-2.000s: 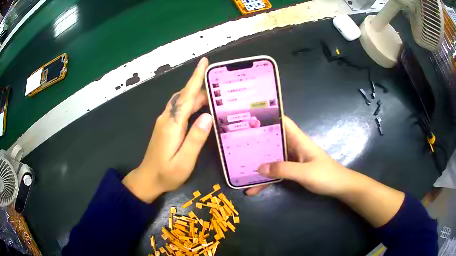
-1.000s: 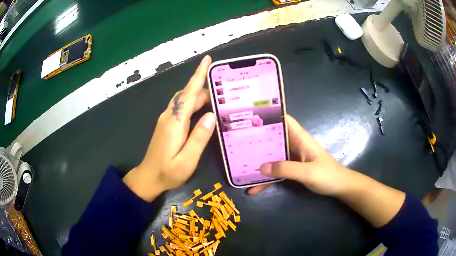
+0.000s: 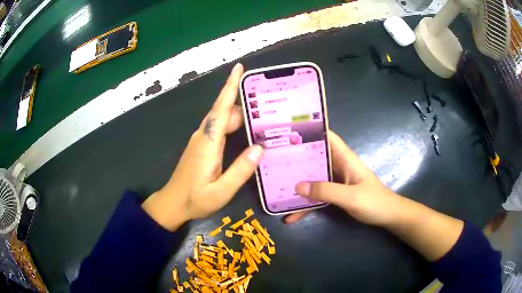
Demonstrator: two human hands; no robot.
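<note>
A personal smartphone (image 3: 288,140) in a pale case is held upright above the dark bench, its pink screen lit with a chat and a keyboard. My right hand (image 3: 355,186) grips its right side and lower edge, the thumb on the lower screen and the other fingers mostly hidden behind. My left hand (image 3: 209,166) is against its left side, the thumb over the left part of the screen and the fingers along and partly behind the edge. A loose pile of small orange side parts (image 3: 229,257) lies below the phone.
Two orange-edged handsets, one wide (image 3: 104,48) and one narrow (image 3: 27,97), lie on the green belt (image 3: 171,28) behind a worn white rail (image 3: 129,103). White fans stand at left (image 3: 8,203) and right (image 3: 438,48). A white case (image 3: 399,31) and small dark bits (image 3: 434,123) lie at right.
The handsets on the belt have moved right; the orange one at the top edge has left view. My left thumb has moved from the phone's edge onto its screen.
</note>
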